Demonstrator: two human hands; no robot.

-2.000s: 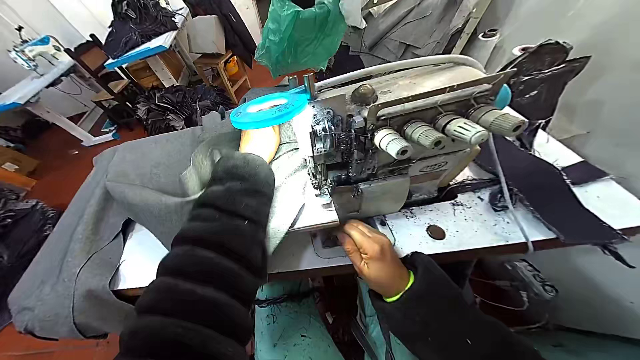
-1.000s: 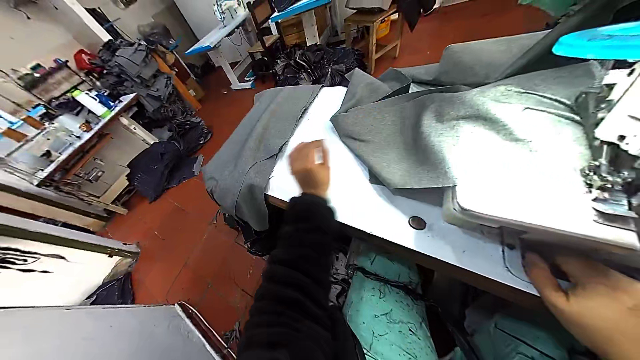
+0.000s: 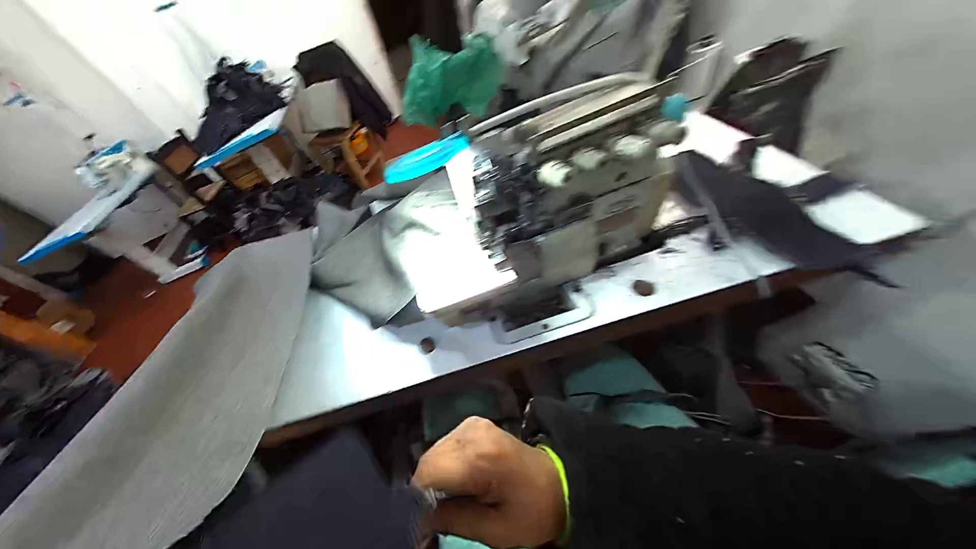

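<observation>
My right hand [image 3: 488,476], with a yellow-green band at the wrist, is in front of the table's near edge. Its fingers are curled on the edge of a dark fabric piece [image 3: 320,496], and a small shiny thing shows at the fingers, too blurred to name. Out of view is my left hand. Beyond my right hand stands an overlock sewing machine [image 3: 579,206] with several thread tension dials. Grey fabric [image 3: 366,267] lies bunched beside its bright work plate [image 3: 457,274]. Another long grey fabric piece [image 3: 191,389] hangs over the table's left end.
The white tabletop [image 3: 343,366] has a dark front edge. Dark fabric strips [image 3: 770,206] lie right of the machine. Green-blue bundles [image 3: 625,389] are under the table. Farther left are another sewing table [image 3: 91,206], a wooden stool [image 3: 354,156] and heaped dark cloth [image 3: 290,206].
The view has swung back right since one second ago. My left hand, over the table's left part then, is out of view. My right hand has left the machine's front and grips dark fabric.
</observation>
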